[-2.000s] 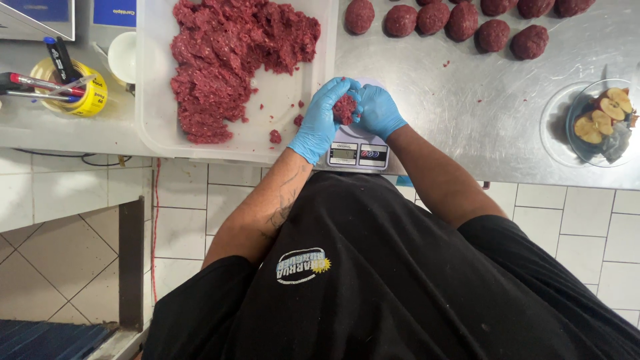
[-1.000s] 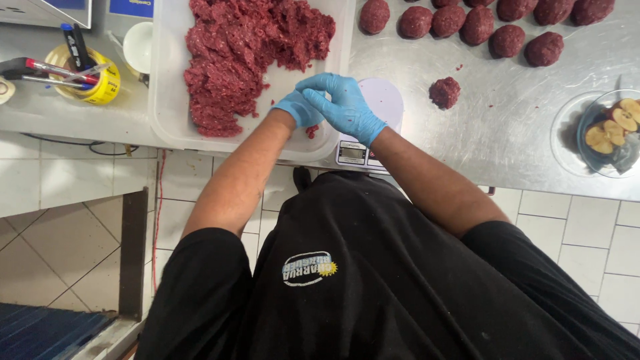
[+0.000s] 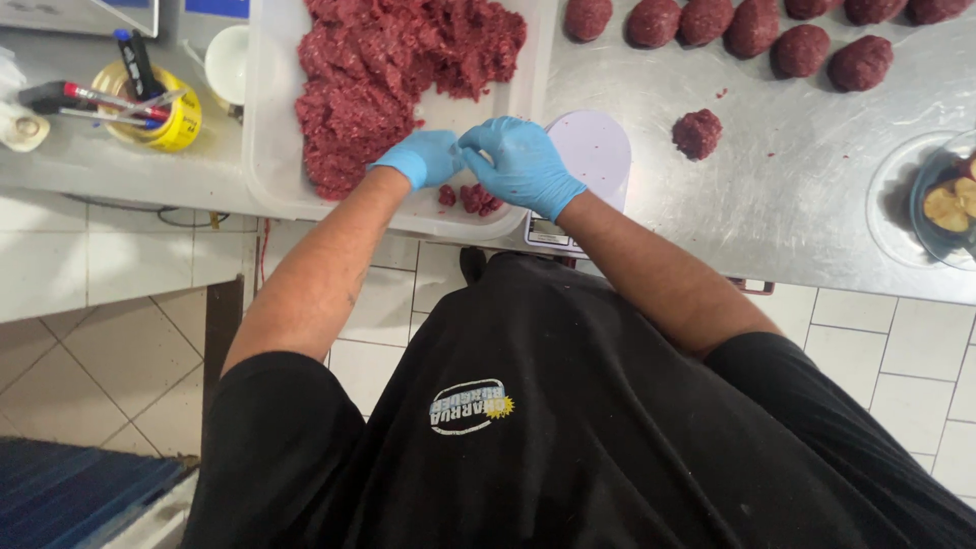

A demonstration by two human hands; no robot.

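Observation:
My left hand point(image 3: 428, 158), in a blue glove, is over the near part of a white plastic tub point(image 3: 276, 179), its fingertips touching my right hand point(image 3: 518, 162), also gloved in blue. Whether anything lies between the fingers is hidden. Ground meat point(image 3: 374, 84) fills much of the tub, and small meat scraps point(image 3: 479, 200) lie below my hands. Right of my right hand, a kitchen scale point(image 3: 591, 145) with a round white platform bears only tiny crumbs. A rough meat ball point(image 3: 697, 134) rests on the steel table farther right.
Several smoother meatballs point(image 3: 801, 51) sit in rows at the back of the steel table point(image 3: 801, 221). A glass bowl with cut fruit point(image 3: 949, 207) stands at the right edge. At left are a yellow tub of pens point(image 3: 181, 122) and a white cup point(image 3: 229, 65).
The meat lump that my hands held over the scale two seconds ago is gone from them; a rough ball now lies on the table at right. Both hands have moved left to the tub.

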